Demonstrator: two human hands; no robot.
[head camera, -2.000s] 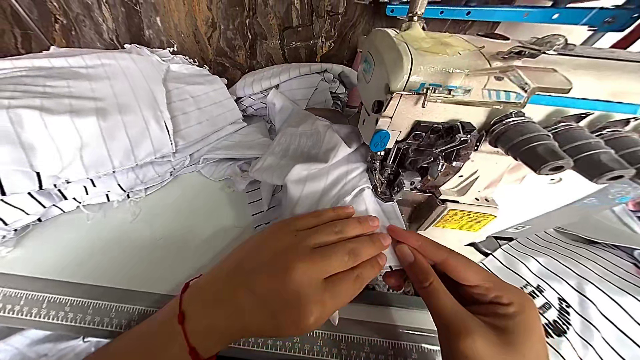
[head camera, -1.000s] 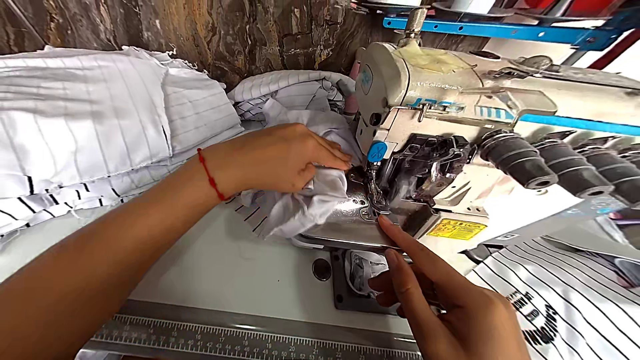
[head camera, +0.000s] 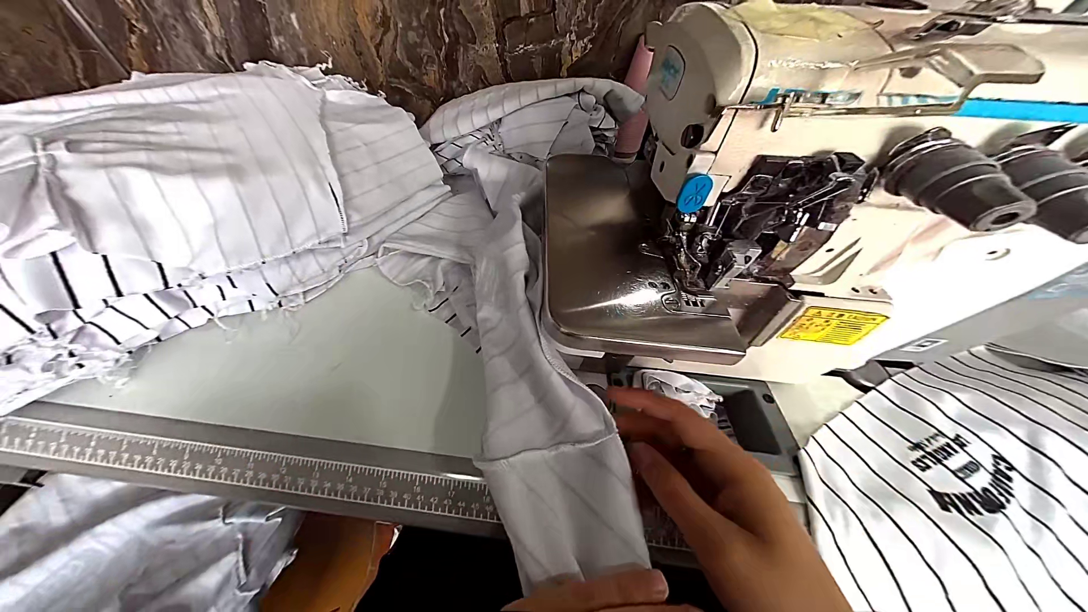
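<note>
A white striped fabric piece (head camera: 544, 382) with a stitched seam lies along the left side of the overlock sewing machine (head camera: 765, 170) and hangs over the table's front edge. At the bottom of the view, my left hand (head camera: 603, 592) grips its lower end; most of this hand is out of frame. My right hand (head camera: 722, 501) is at the fabric's right edge, fingers bent beside the seam; whether it pinches the cloth cannot be told. The machine's metal cloth plate (head camera: 603, 255) is bare, its presser foot (head camera: 693, 276) above the needle area.
Stacked white striped fabric (head camera: 195, 170) lies at the left. A metal ruler strip (head camera: 255, 467) runs along the table's front. Striped printed fabric (head camera: 952, 459) lies at the right. Dark thread cone holders (head camera: 960, 183) stand beside the machine head. Cloth scraps (head camera: 680, 391) sit below the plate.
The fabric has come away from the presser foot and now hangs over the front edge. My left hand has moved from beside the needle area down to the bottom of the view.
</note>
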